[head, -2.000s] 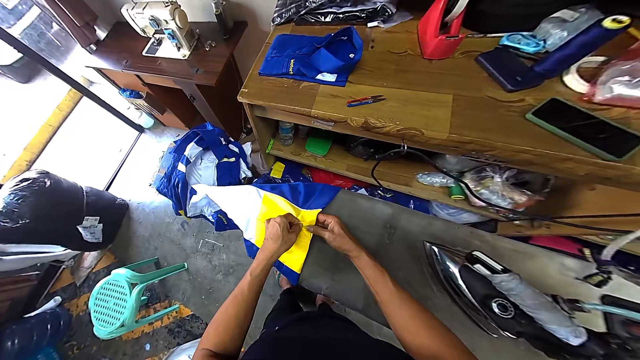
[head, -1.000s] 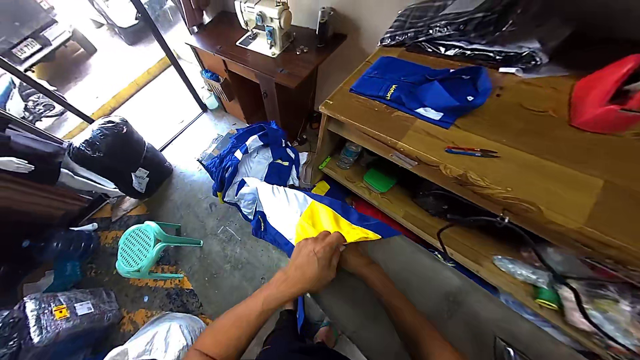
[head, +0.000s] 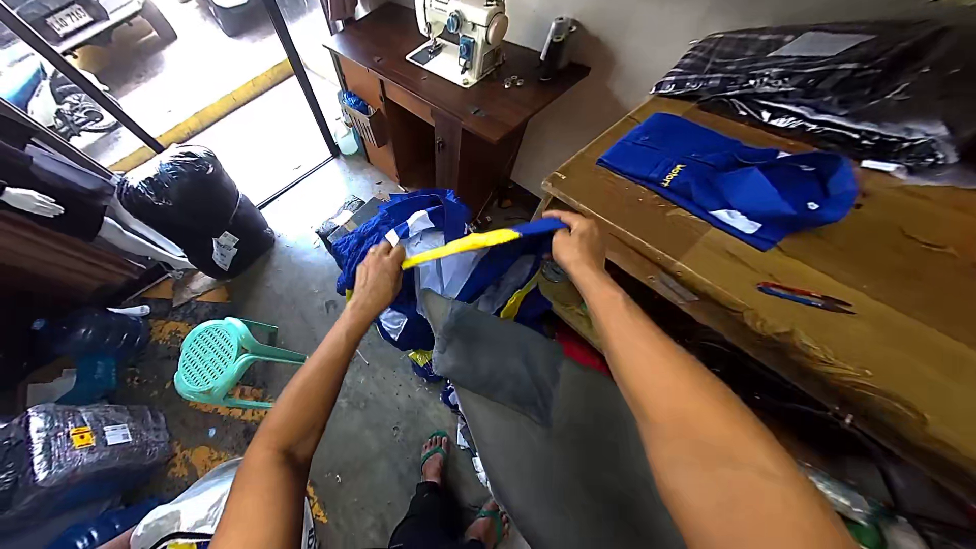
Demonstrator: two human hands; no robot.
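A yellow and blue strip of fabric [head: 473,242] is stretched between my hands above the far end of a grey padded ironing surface [head: 534,396]. My left hand [head: 379,276] grips its yellow end, and my right hand [head: 577,242] pinches the blue end, higher and nearer the wooden table. Whether the strip is the edge of a larger piece hanging behind is hard to tell. Beyond and below lies a heap of blue, white and yellow garments [head: 427,221]. A folded blue shirt [head: 724,171] with yellow lettering rests on the wooden table [head: 900,305].
Thread snips [head: 806,296] lie on the table, in front of plastic-wrapped cloth [head: 823,91]. A sewing machine [head: 463,38] and a thread cone [head: 557,49] stand on a brown desk [head: 496,114]. Left on the floor are a green plastic stool [head: 217,362] and a black wrapped bundle [head: 194,210].
My hands, close together on the yellow part of the cloth before, are now wide apart and raised, with the fabric taut between them. The view has swung toward the desk and doorway.
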